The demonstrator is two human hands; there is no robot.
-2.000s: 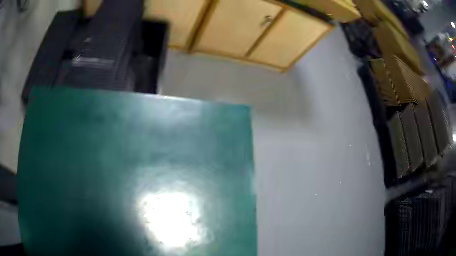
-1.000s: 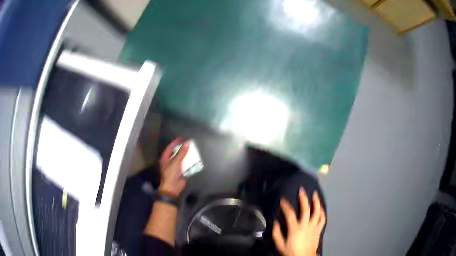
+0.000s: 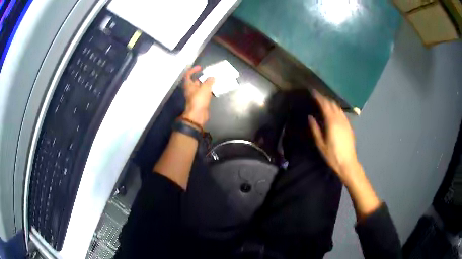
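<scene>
My bare left hand (image 3: 198,96) is left of centre, with a dark band on the wrist. It holds a small white, shiny, flat-looking object (image 3: 221,77) between thumb and fingers, above the floor; what it is cannot be told. My bare right hand (image 3: 332,131) is right of centre, over my dark-clothed leg. Its fingers are spread a little and partly blurred against the dark cloth, and nothing shows in it. A round black stool seat (image 3: 242,187) lies between my arms at the lower middle, with a small hole in it.
A black keyboard (image 3: 66,111) lies on the machine's shelf at the left, with a white sheet (image 3: 161,17) above it. A green-topped cabinet (image 3: 324,45) stands at the upper right. Grey floor (image 3: 410,136) runs along the right, with dark stacks at the lower right edge.
The view has shifted, showing the keyboard and stool more fully. My left hand, still holding the white object, appears higher and further right. My right hand also appears higher and further right.
</scene>
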